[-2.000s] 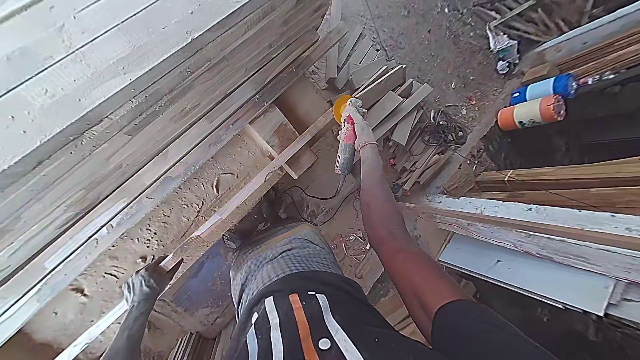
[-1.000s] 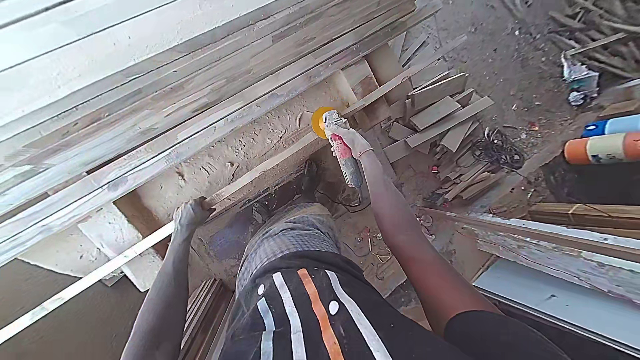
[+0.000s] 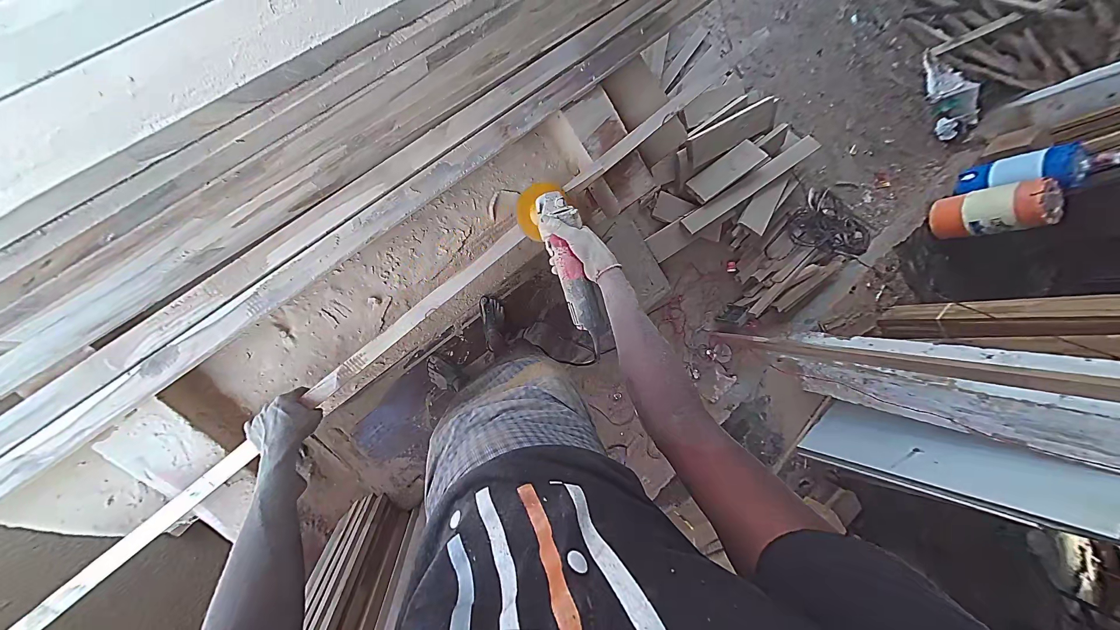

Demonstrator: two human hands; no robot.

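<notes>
My left hand [image 3: 284,424] is closed around a long narrow wooden strip [image 3: 429,302] that runs diagonally from the lower left to the upper middle. My right hand [image 3: 579,245], in a pale glove, grips a red and grey angle grinder [image 3: 579,289]. Its yellow disc [image 3: 535,210] lies over the strip, well up from my left hand; whether it touches the wood cannot be told. The grinder's cord drops from its rear end towards the ground.
Long boards [image 3: 350,206] are stacked along the upper left. Short wood offcuts [image 3: 731,171] lie heaped beyond the grinder, near a tangled black cable [image 3: 827,223]. Two coloured cylinders [image 3: 997,208] and more planks [image 3: 997,317] are at the right. My bare feet [image 3: 492,319] are below the strip.
Since the first frame, my left hand has closed on the strip, where its fingers looked more open before. The grinder stays in my right hand at the strip. The view has shifted.
</notes>
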